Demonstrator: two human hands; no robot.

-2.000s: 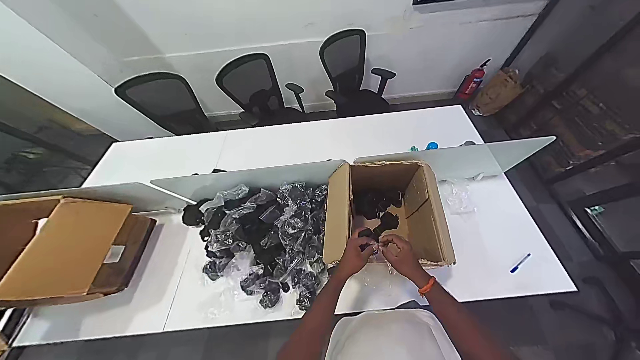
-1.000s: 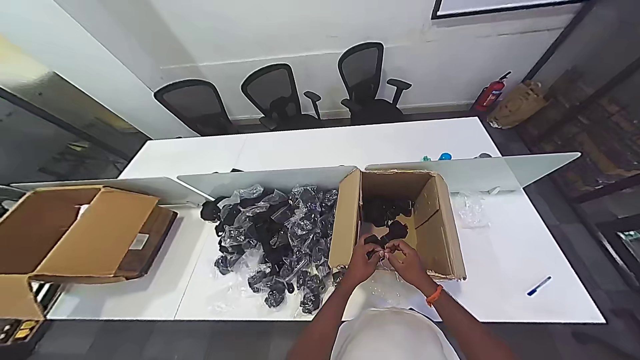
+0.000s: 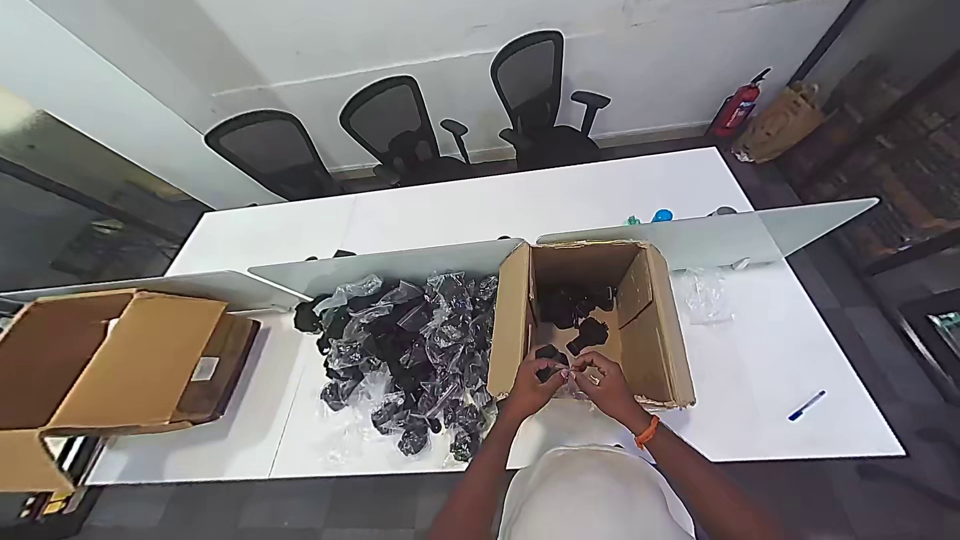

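My left hand (image 3: 535,384) and my right hand (image 3: 606,384) meet over the near edge of an open cardboard box (image 3: 667,337). Their fingertips pinch a small clear plastic bag (image 3: 568,379), whose lower part is hard to make out. A black item (image 3: 550,357) lies right by the left fingers; whether it is inside the bag cannot be told. Deeper in the box are more black items (image 3: 589,334), their kind unclear. To the left of the box a large pile of black items in clear plastic bags (image 3: 405,352) covers part of the white table.
Another open cardboard box (image 3: 142,360) stands at the left. Low frosted divider panels (image 3: 390,262) run behind the pile and box. A crumpled clear bag (image 3: 706,296) and a blue pen (image 3: 806,405) lie on the right. Beyond are mesh chairs (image 3: 390,124) and a fire extinguisher (image 3: 739,106).
The view has shifted somewhat. Both hands stay together at the near edge of the box, with only small finger movements.
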